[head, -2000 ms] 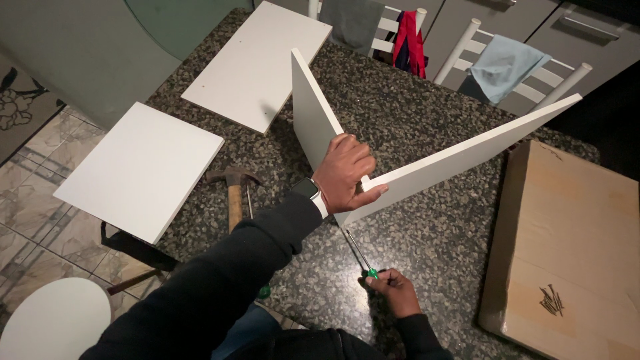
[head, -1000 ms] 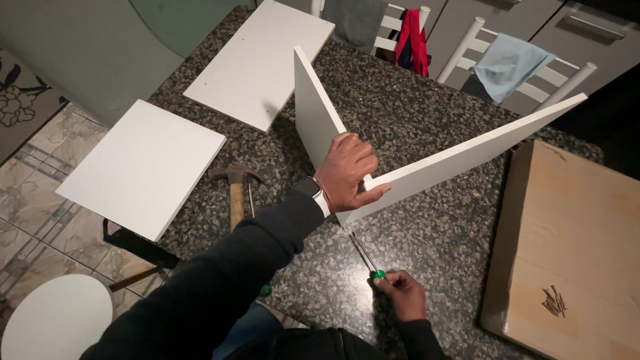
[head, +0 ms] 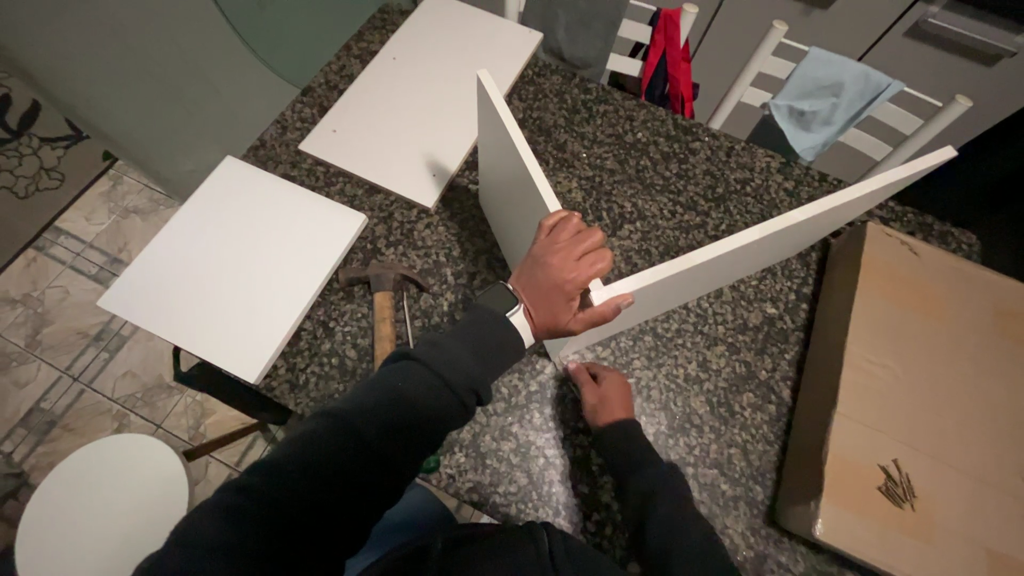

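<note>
Two white panels stand on edge on the granite table and meet at a corner, the left panel (head: 512,176) and the right panel (head: 760,248). My left hand (head: 564,276) grips them at the top of that corner, thumb over the right panel's edge. Low at the same corner is my right hand (head: 604,394), fingers pinched close to the joint; whatever they hold is hidden, and no green screwdriver handle shows there. A claw hammer (head: 384,312) lies left of my left forearm beside a thin metal shaft (head: 408,318). Several screws (head: 897,485) lie on the cardboard box (head: 936,360).
Two more white panels lie flat, one at the table's back (head: 424,96), another at its left edge (head: 236,264), overhanging. Chairs with a blue cloth (head: 832,100) and a red cloth (head: 670,60) stand behind. A round white stool seat (head: 102,508) is at lower left.
My right hand has moved forward to the foot of the panel corner. The green-handled screwdriver it held earlier no longer shows. My left hand keeps its grip on the panels.
</note>
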